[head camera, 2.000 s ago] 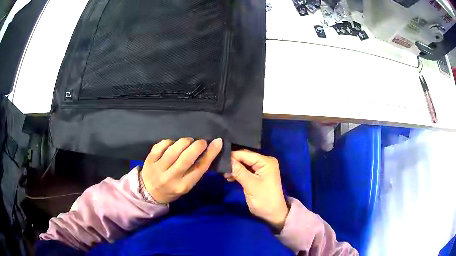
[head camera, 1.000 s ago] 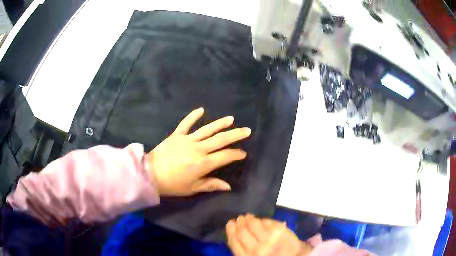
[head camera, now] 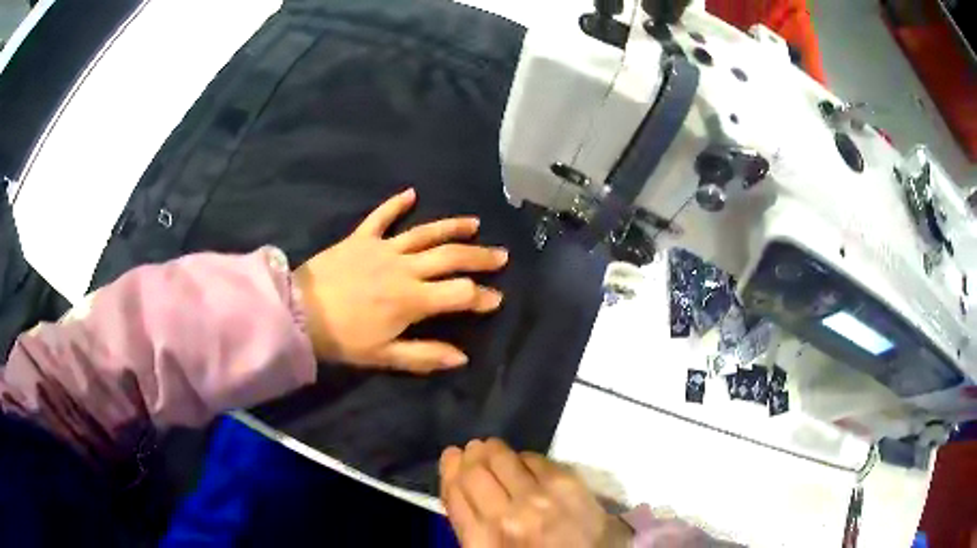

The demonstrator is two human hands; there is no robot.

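Observation:
A black fabric panel (head camera: pixel 321 139) lies flat on the white machine table, its right part under the head of the sewing machine (head camera: pixel 579 118). A small pale mark shows near its left edge. My left hand (head camera: pixel 402 294) lies flat on the panel with fingers spread. My right hand (head camera: pixel 520 498) is at the panel's lower right corner, fingers bent over the edge; the thumb is hidden. The needle and presser foot area (head camera: pixel 557 225) sits at the panel's right side; the needle itself is too small to make out.
Small black tags (head camera: pixel 750 387) and a crinkled clear bag (head camera: pixel 739 337) lie right of the machine head. A lit control panel (head camera: pixel 857 332) is on the machine. Slim snips (head camera: pixel 854 519) lie at lower right. Blue cloth (head camera: pixel 279 487) is below the table edge.
The mesh side seen earlier is out of sight and a plain side shows. The panel came under the machine head. My left hand went from the lower edge to spread flat on top.

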